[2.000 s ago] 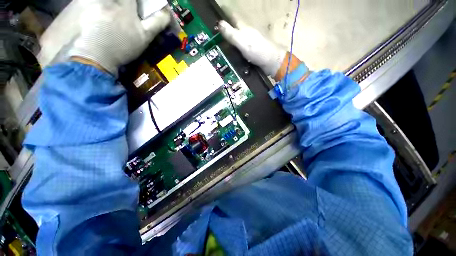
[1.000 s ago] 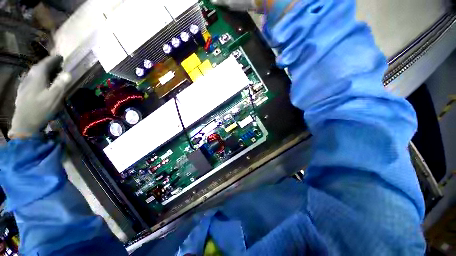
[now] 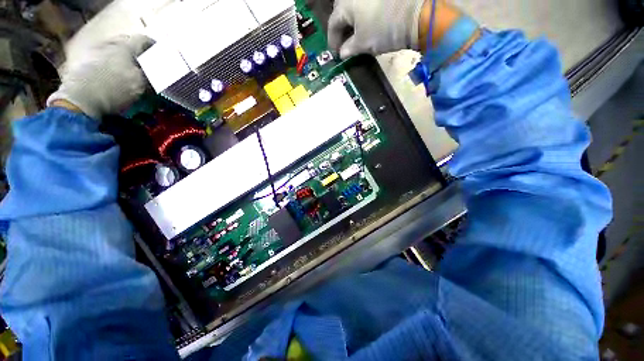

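Observation:
The green circuit board [image 3: 248, 243] lies in a dark solder carrier [image 3: 406, 158] in front of me. It bears a plain heatsink [image 3: 258, 162], a finned heatsink [image 3: 226, 42] at the far side, yellow blocks [image 3: 286, 95], a transformer [image 3: 243, 109] and red-copper chokes [image 3: 169, 137] at the left. My left hand [image 3: 106, 74], gloved, is at the far left, its fingers against the left end of the finned heatsink. My right hand [image 3: 378, 27], gloved, is at the board's far right corner with curled fingers. Whether either hand grips something cannot be told.
A conveyor rail [image 3: 607, 56] with a chain runs at the upper right, beside a pale flat plate [image 3: 522, 35]. A silver edge [image 3: 339, 243] runs along the carrier's near side. Yellow-black floor tape [image 3: 621, 151] is at the right. A wrist strap [image 3: 455, 42] with a blue cord is on my right wrist.
My left hand has moved from the carrier's left side up to the finned heatsink. My right hand has come further into view at the far right corner. The carrier's right rim shows more.

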